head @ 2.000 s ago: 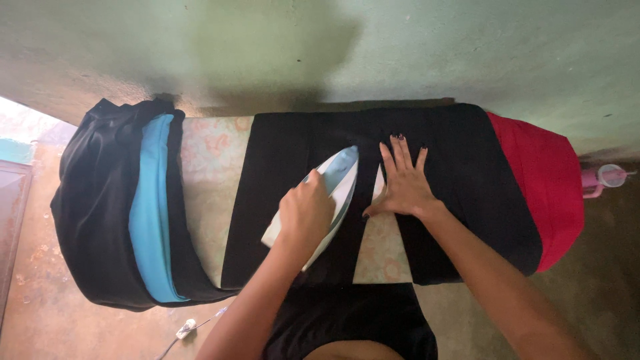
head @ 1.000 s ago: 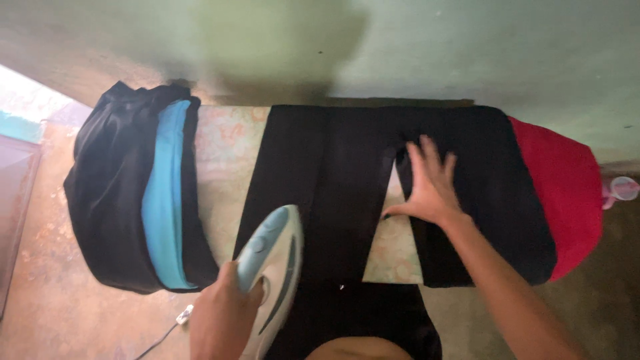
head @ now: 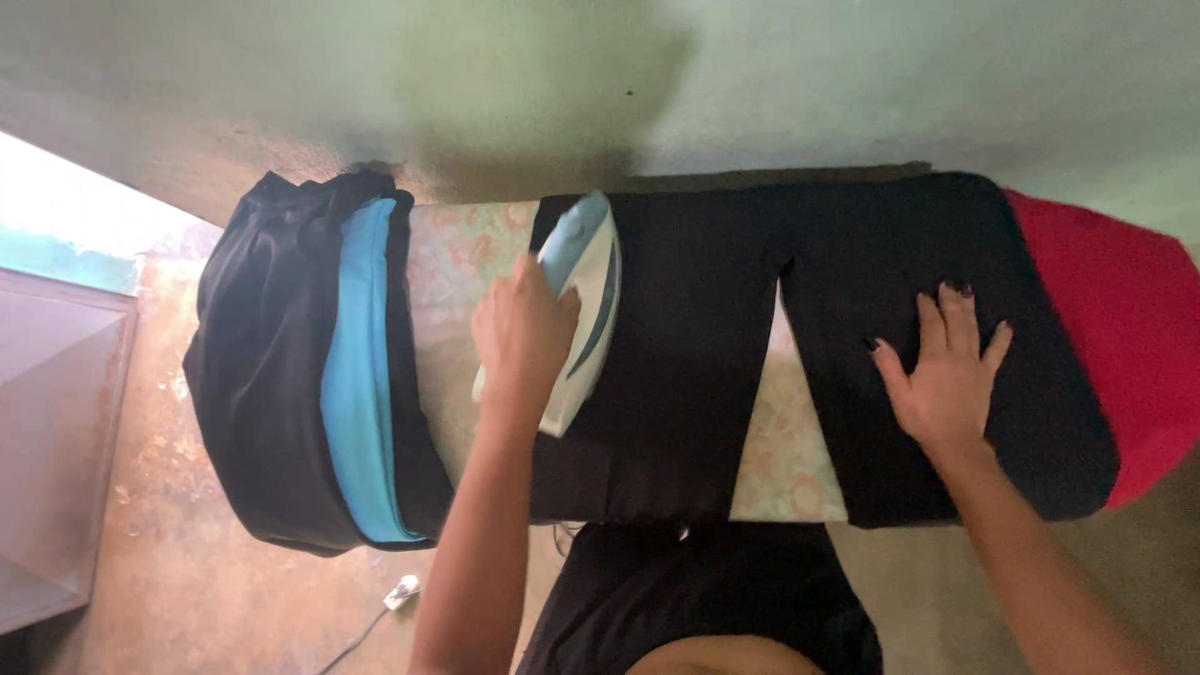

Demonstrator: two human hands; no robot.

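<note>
A clothes iron [head: 592,309], white and light blue, is in my left hand [head: 525,333], which grips its handle. Its tip points to the far edge of the board, over the left edge of a black garment [head: 694,356]. That garment lies flat, with a wedge-shaped gap between two parts showing the floral cover of the ironing board [head: 792,459]. My right hand [head: 947,366] rests with spread fingers on the garment's right part and holds nothing. Red fabric [head: 1116,337] covers the board's right end.
Bunched black cloth [head: 272,375] and a light blue piece [head: 361,375] lie over the board's left end. A green wall [head: 797,94] runs along the far side. A white plug or socket [head: 402,592] with a cord is on the floor, lower left. A framed panel [head: 56,441] stands at far left.
The iron in my left hand has gone from the near edge back up toward the far edge. My right hand has shifted right, away from the gap, and now lies on the cloth.
</note>
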